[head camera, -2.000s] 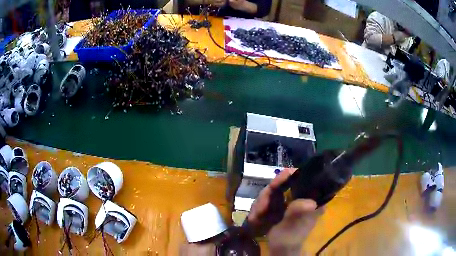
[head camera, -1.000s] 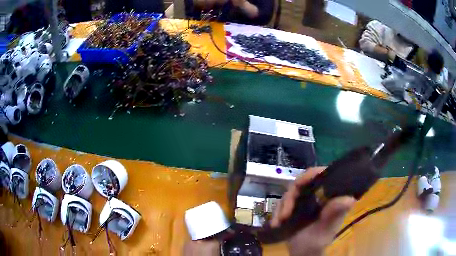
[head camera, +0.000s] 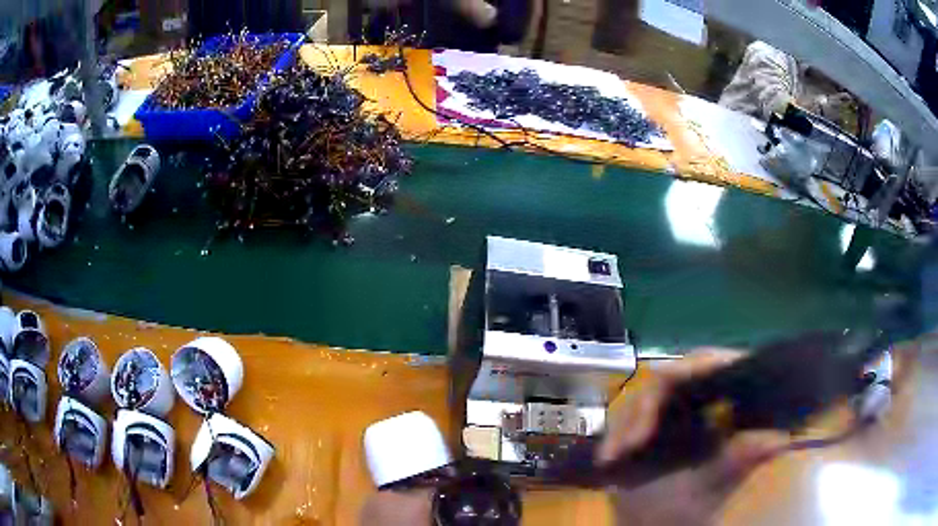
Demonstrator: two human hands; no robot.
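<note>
My right hand (head camera: 669, 437), blurred, grips the dark electric screwdriver (head camera: 766, 390), which lies nearly level with its nose end pointing left, in front of the screw feeder (head camera: 555, 349). My left hand (head camera: 396, 508) is cut off by the bottom edge. It is at a white camera housing (head camera: 406, 449) with a dark round part (head camera: 476, 501) at its right end. The fingers are mostly hidden, but the housing stays with the hand. The feeder shows an open top and a small metal block in front.
Opened white housings with wires (head camera: 209, 376) stand in rows at left. A green belt (head camera: 535, 205) runs behind, with a tangled heap of wired parts (head camera: 309, 154) and piled shells (head camera: 41, 164). A blue bin (head camera: 190, 123) and people sit beyond.
The right hand and screwdriver have moved right, away from the feeder, whose front block now shows more. The left hand and housing have barely moved; the whole view has shifted slightly.
</note>
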